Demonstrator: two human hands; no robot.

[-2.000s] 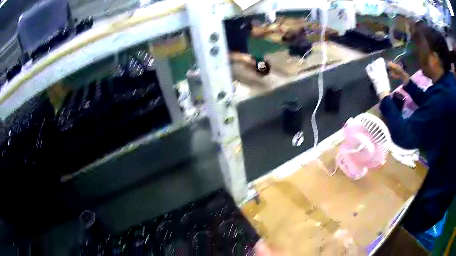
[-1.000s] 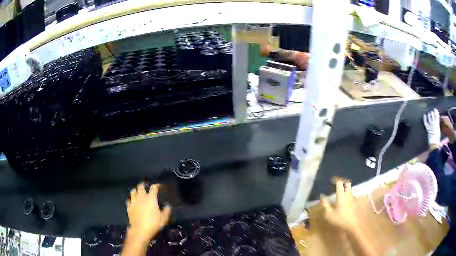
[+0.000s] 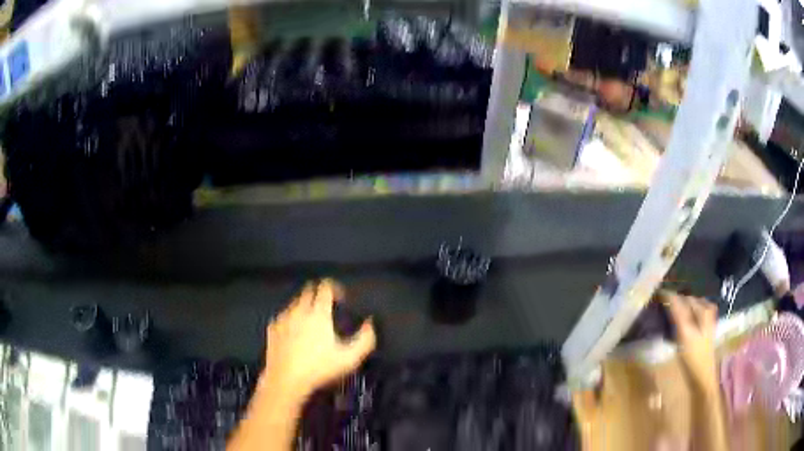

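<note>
A black cylindrical unit stands on the dark conveyor belt, between my hands. My left hand is over the belt's near side, left of that unit, thumb and fingers spread, with nothing clearly held. My right hand is at the right, just beyond the metal upright. A dark shape lies by its fingertips, partly behind the upright; blur hides whether it is gripped. A black tray lies along the near edge, its pockets blurred.
Two small units stand at the belt's left. Black tray stacks and an instrument box are beyond the belt. A pink fan stands right of the cardboard. Another person's gloved hand is at far right.
The view has turned left, so the upright and fan sit further right. My right hand has moved from over the cardboard towards the belt beyond the upright. My left hand remains spread over the belt's near side.
</note>
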